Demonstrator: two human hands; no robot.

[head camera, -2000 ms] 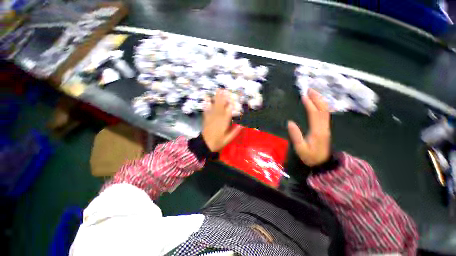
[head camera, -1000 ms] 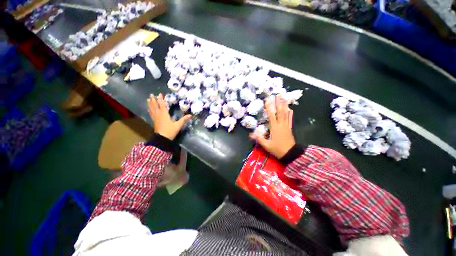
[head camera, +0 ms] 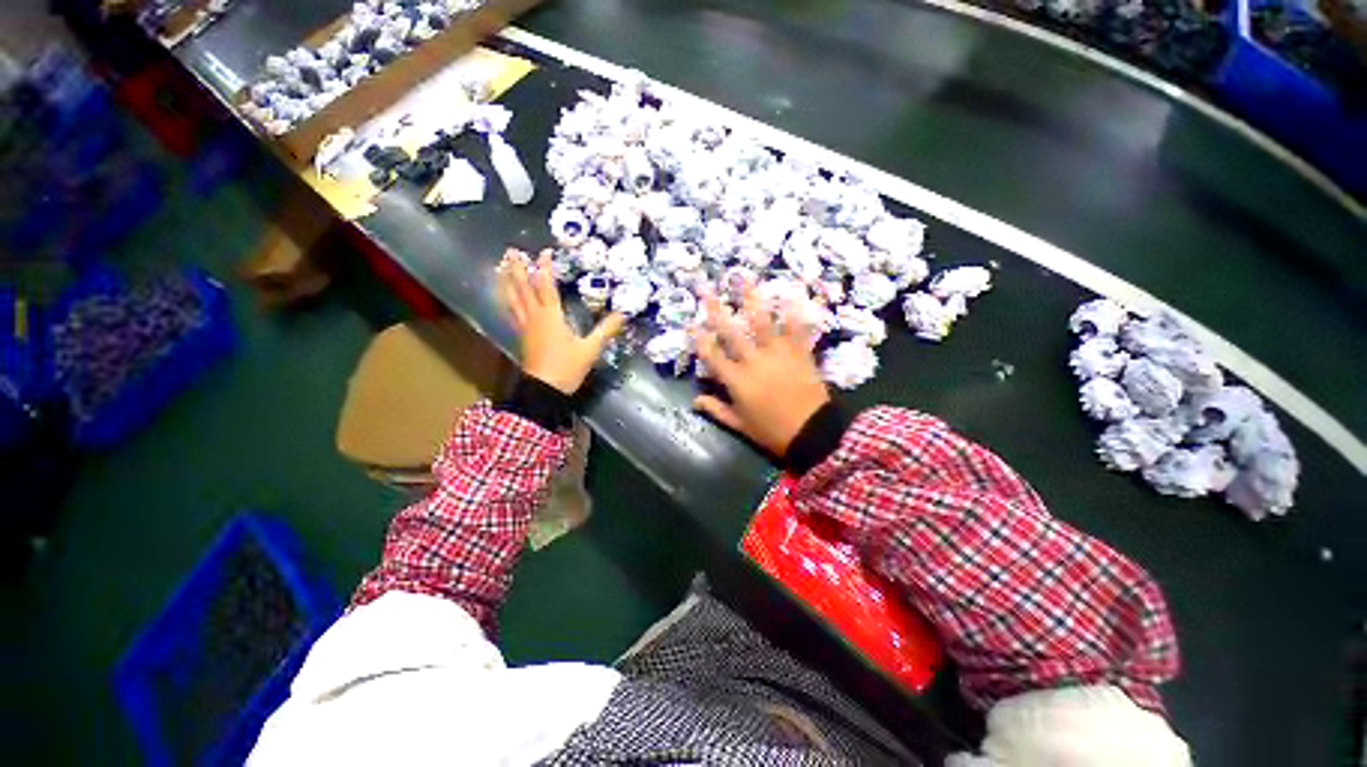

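A large heap of white-grey knobbly pieces [head camera: 720, 210] lies on the dark green belt [head camera: 960, 435] in front of me, some with dark round openings. My left hand [head camera: 555, 330] is at the heap's near left edge, fingers spread, palm down, holding nothing. My right hand [head camera: 765, 364] lies at the heap's near side with fingers spread over the nearest pieces; it grips none that I can see. A smaller group of similar pieces [head camera: 1177, 405] lies apart on the right. A glossy red pad [head camera: 843, 584] is at the belt's near edge, partly under my right sleeve.
A cardboard tray [head camera: 402, 83] with similar pieces stands at the far left, beside a white bottle [head camera: 511, 170] and scraps on yellow card [head camera: 342, 192]. A brown cardboard piece [head camera: 412, 402] and blue bins [head camera: 237, 637] are below on the left. A pale strip [head camera: 1034, 264] runs along the belt.
The view has shifted, so the belt's things sit differently. My right hand has moved left, from the smaller group to the large heap's near edge. My left hand has moved to the heap's left end.
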